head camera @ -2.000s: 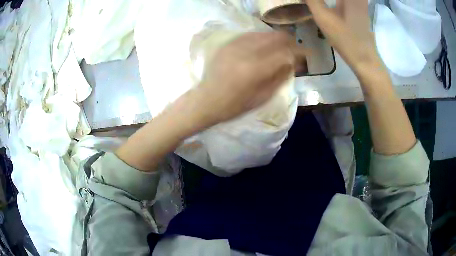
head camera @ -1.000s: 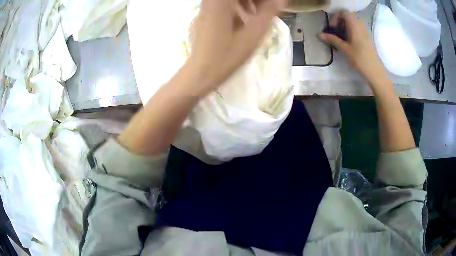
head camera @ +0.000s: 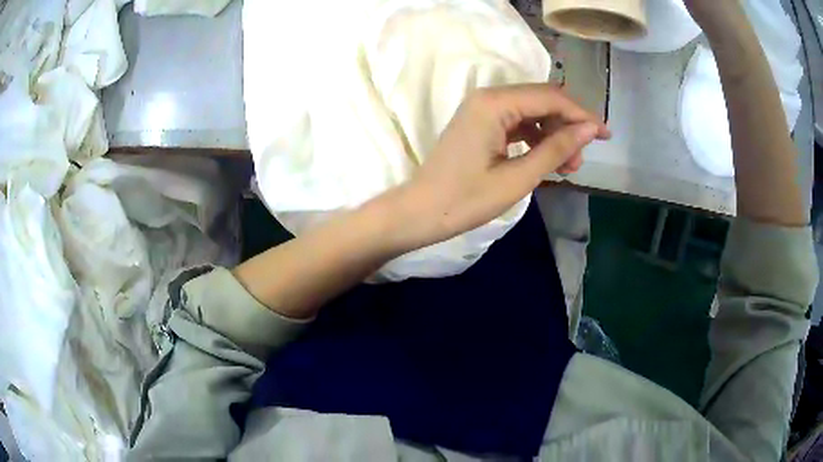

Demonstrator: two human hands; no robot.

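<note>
The cream garment [head camera: 388, 99] lies bunched over the machine bed and hangs past the table's front edge over my lap. My left hand [head camera: 505, 158] is in front of it, palm side partly showing, with thumb and fingertips pinched together just right of the garment. No thread or small part can be made out between the fingertips. My right forearm reaches up at the right, and my right hand is cut off by the top edge. The metal plate [head camera: 585, 77] of the machine bed shows behind my left fingertips. The needle area is hidden.
A tan cardboard tube [head camera: 596, 22] is at the top. White pads [head camera: 708, 113] lie right of the machine, partly behind my right forearm. Cream garments [head camera: 99, 244] are heaped at the left. The table's front edge [head camera: 650, 194] runs above my navy-covered lap. Clear plastic [head camera: 596, 338] shows below.
My left hand has moved down and right from the top of the garment. My right hand has moved up from the machine plate and out of the picture. The dark object it held is no longer seen.
</note>
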